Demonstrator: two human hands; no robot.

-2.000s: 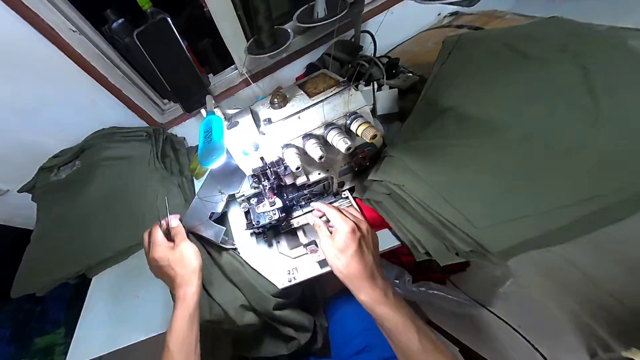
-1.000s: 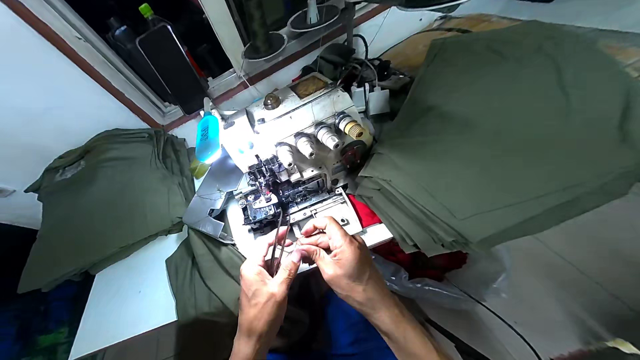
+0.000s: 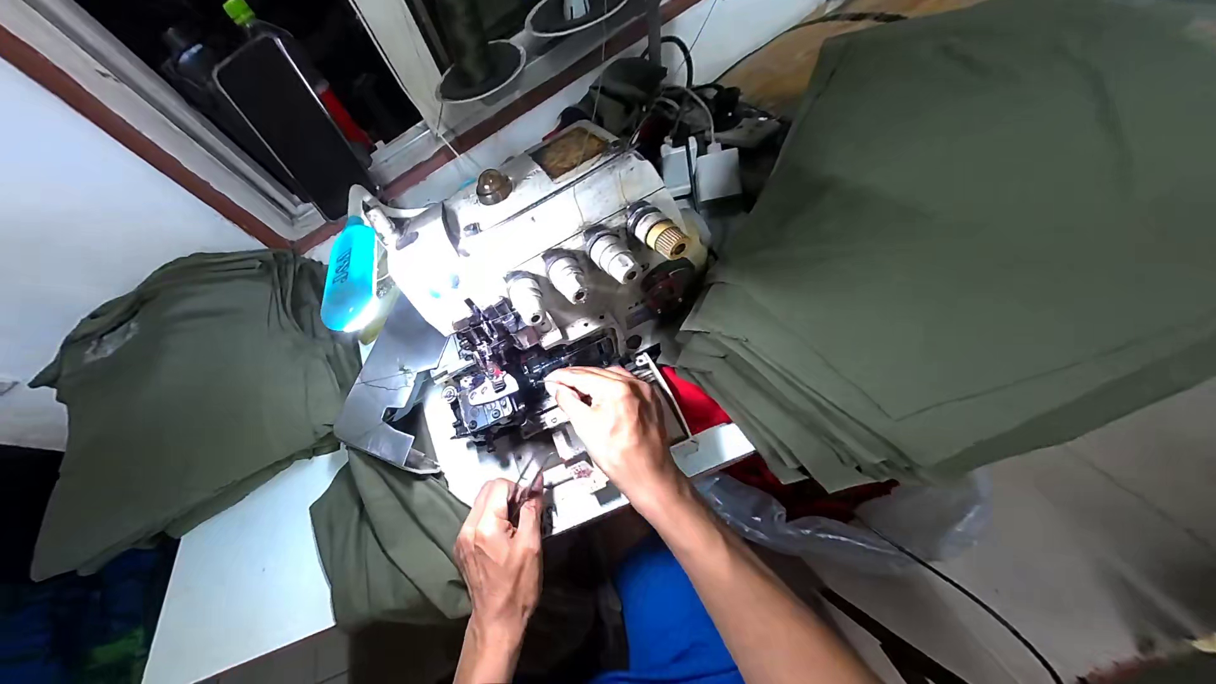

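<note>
An overlock sewing machine point(image 3: 532, 209) stands in the middle, its front cover point(image 3: 389, 380) swung out and its looper area point(image 3: 494, 399) exposed. My left hand point(image 3: 501, 551) is below the machine's front edge, its fingers closed on slim metal tweezers point(image 3: 525, 475) that point up toward the machine. My right hand point(image 3: 617, 423) reaches into the looper area from the right, thumb and forefinger pinched together; whether a thread is between them is too small to tell. Four tension dials point(image 3: 613, 255) sit above my right hand. A lit blue lamp point(image 3: 350, 275) hangs at the machine's left.
Green fabric pieces lie stacked at the left point(image 3: 209, 380) and in a large pile at the right point(image 3: 969, 247). More green cloth point(image 3: 389, 541) hangs over the white table's point(image 3: 247, 560) front edge. Thread cones stand by the window; a phone point(image 3: 294, 123) leans there. Red cloth and clear plastic lie under the right pile.
Two seconds ago my left hand held the tweezers left of the machine; both hands then met at its front edge. Since then my right hand has moved up into the looper area.
</note>
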